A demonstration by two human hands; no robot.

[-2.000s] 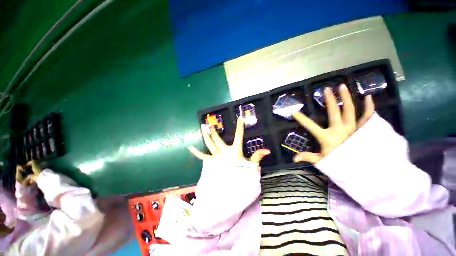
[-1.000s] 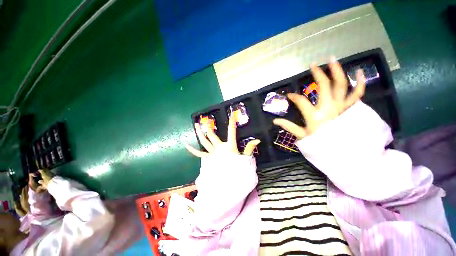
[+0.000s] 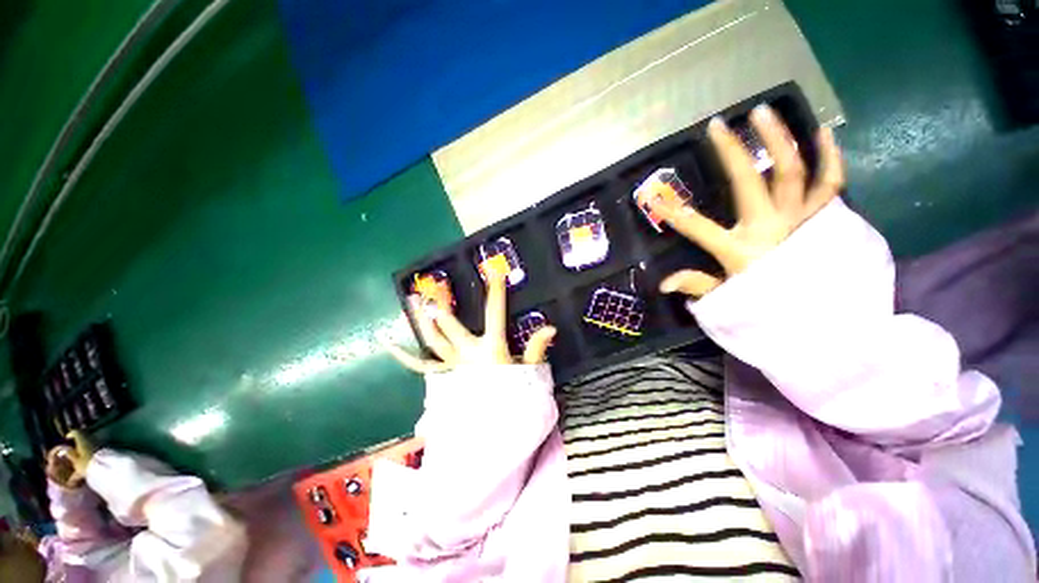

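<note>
A black pocket tray (image 3: 556,298) lies tilted in front of me with smartwatch units in its pockets. My left hand (image 3: 467,330) is spread over its left end, fingertips on the two leftmost far-row units, which show orange on their grids. My right hand (image 3: 758,199) is spread over the right end. Its index finger touches a white-grid unit (image 3: 662,194) with orange cells; other fingers partly cover the far-right unit (image 3: 755,146). Between the hands, one unit (image 3: 583,237) shows a white grid with orange, and a near-row unit (image 3: 615,310) shows a dark grid.
A beige strip (image 3: 592,114) and a blue mat (image 3: 456,68) lie beyond the tray on the green bench (image 3: 262,251). A red tray (image 3: 342,512) is low at left. Another worker's hands (image 3: 71,458) are beside a black tray (image 3: 86,382). Another dark tray (image 3: 1008,57) is at upper right.
The view has shifted, so the tray sits further left and more tilted. My right hand has moved relative to the tray, its index finger now on the fourth far-row unit. The middle unit now shows orange.
</note>
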